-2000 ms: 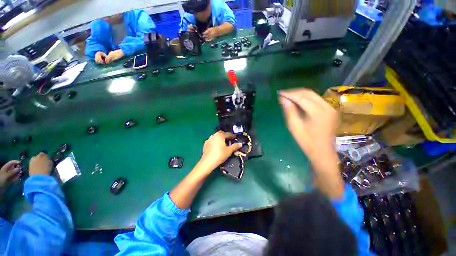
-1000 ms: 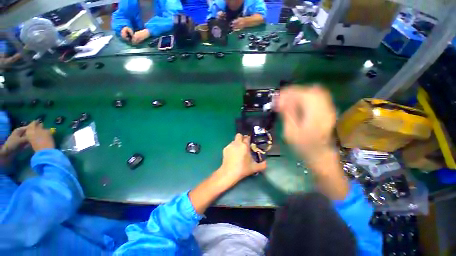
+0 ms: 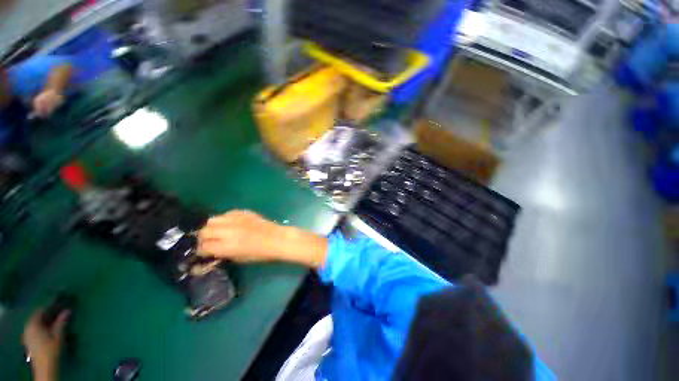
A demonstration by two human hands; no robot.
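The view is strongly blurred. The black press fixture (image 3: 152,219) stands on the green bench, its red clamp handle (image 3: 74,175) at the far end and a small white label near its middle. My right hand (image 3: 231,237) is beside the fixture's nest (image 3: 211,290), fingertips bent down; whether they hold anything is hidden. A bare hand, by its place my left hand (image 3: 43,341), is at the lower left, its forearm cut off by the bottom edge, with a small black device unit (image 3: 58,309) at its fingertips. Another black unit lies near the bottom edge.
A black parts tray (image 3: 439,216) with rows of small parts is right of the bench edge. Shiny fittings (image 3: 339,175) lie in clear plastic beside a yellow-taped cardboard box (image 3: 298,111). Black trays with yellow and blue edges are behind. A person's hand (image 3: 48,103) shows at the upper left.
The view has swung right and tilted, so the fixture appears farther left. My right hand has moved from the clamp handle to the nest. My left hand has left the nest; the red handle shows again.
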